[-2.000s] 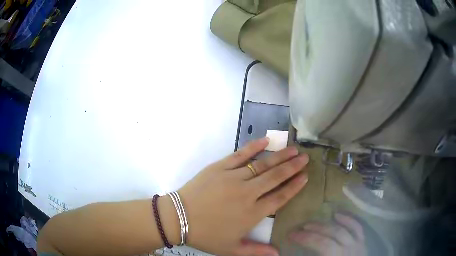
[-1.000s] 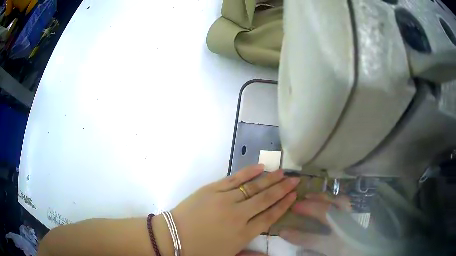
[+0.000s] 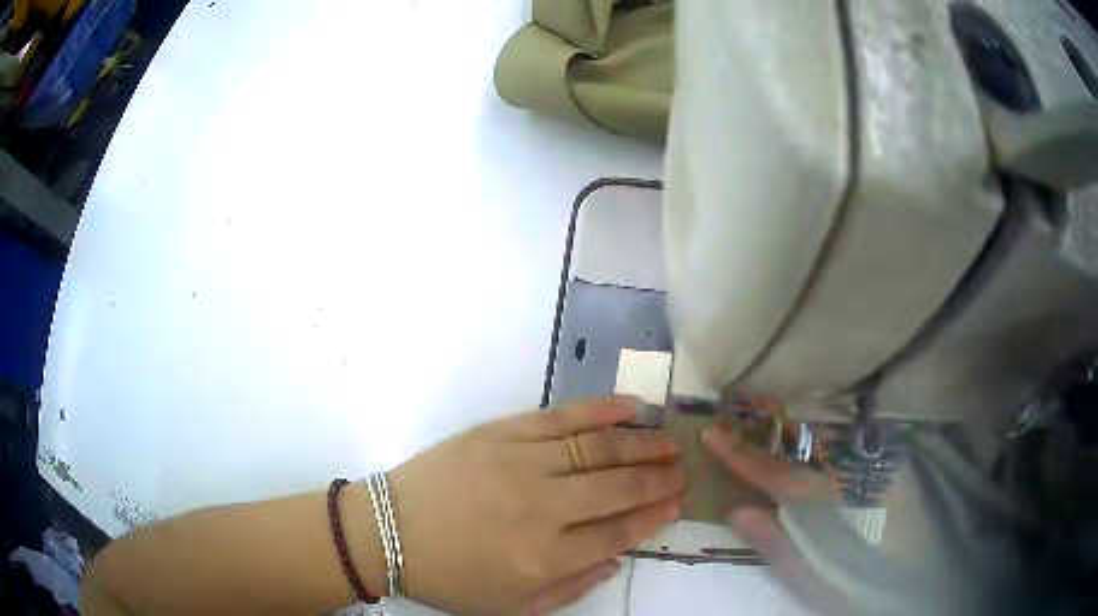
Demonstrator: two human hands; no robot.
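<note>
A small khaki garment panel (image 3: 704, 481) lies on the machine bed under the front of the off-white sewing machine head (image 3: 771, 217). My left hand (image 3: 578, 493) lies flat with its fingertips on the panel's left edge, beside the pale square patch (image 3: 644, 375) on the grey slide plate (image 3: 602, 331). My right hand (image 3: 771, 481) is blurred, its fingers on the panel's right side near the presser foot area. The needle is hidden by the head and fingers. More khaki cloth (image 3: 590, 78) lies folded behind the head.
The white table (image 3: 277, 277) spreads to the left, with worn ruler marks (image 3: 139, 511) at its near edge. Blue and yellow items (image 3: 78, 72) sit beyond its far left edge. Pale scraps (image 3: 48, 566) are at lower left.
The panel has moved away from me under the head, and bare bed now shows at its near end. My right hand has moved up beside the presser foot area. My left hand stays flat.
</note>
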